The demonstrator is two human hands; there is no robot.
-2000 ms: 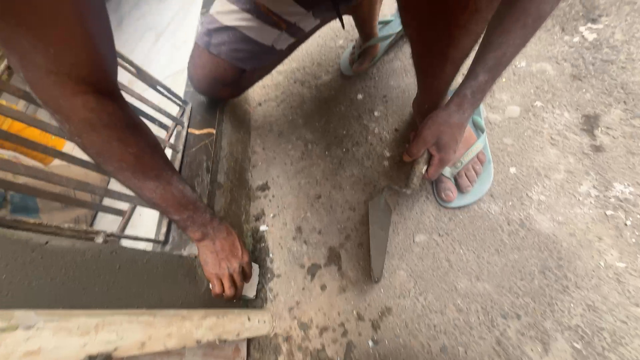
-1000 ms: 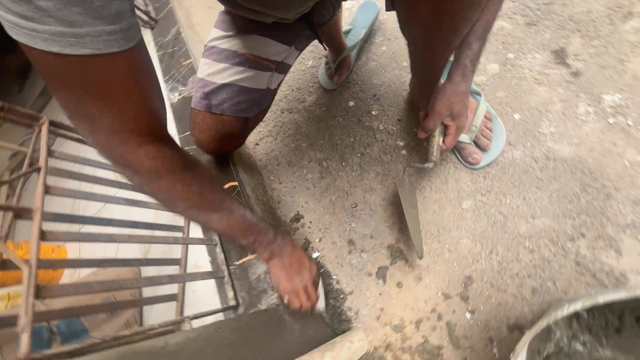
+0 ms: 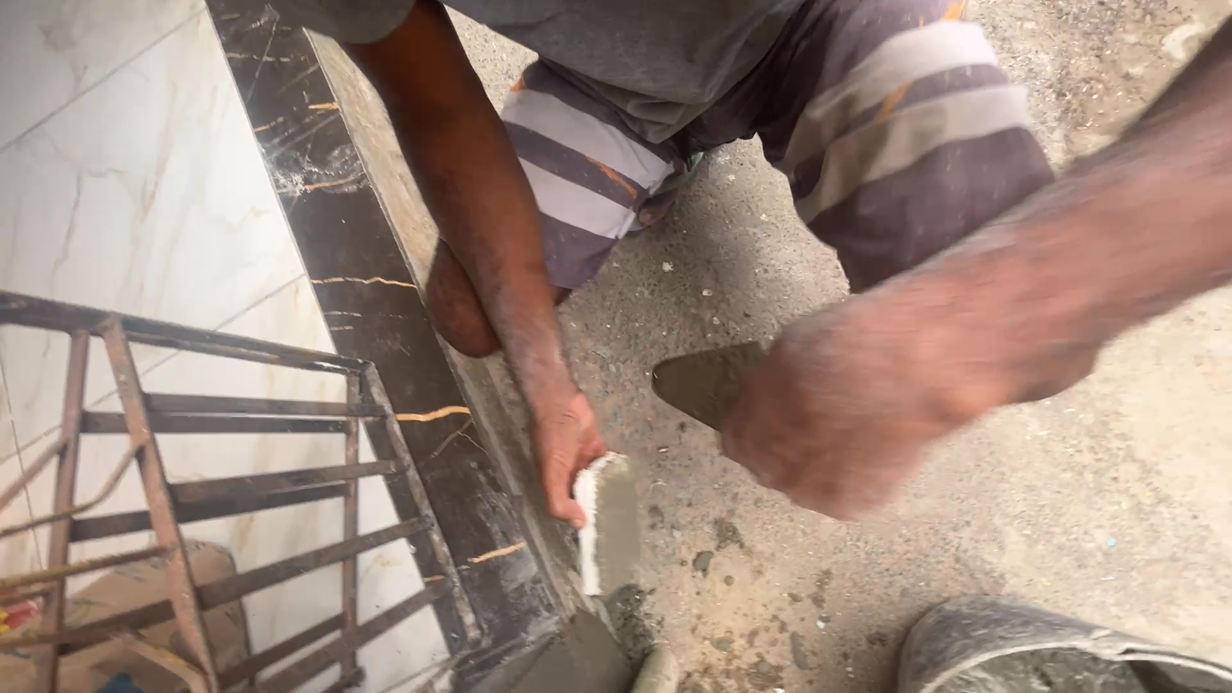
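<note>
My left hand, blurred, comes in from the right edge, its fingers closed around a trowel whose handle is hidden. The trowel's grey metal blade points left, above the concrete. Left of centre, my right hand pinches a small flat piece with a white edge; its broad face is grey, like wet mortar, and its material cannot be told. This piece sits lower left of the blade, apart from it. Below it lies smooth grey mortar beside the dark marbled border.
A rusty metal grille stands at the left over white marbled tiles. A dark stone strip borders the concrete ground. At bottom right is a bucket holding grey mix. A pale rounded bar end shows at the bottom.
The trowel blade, which pointed down the frame, now points left toward the white-edged piece. My right hand has turned this piece so its grey face shows. The view has shifted considerably.
</note>
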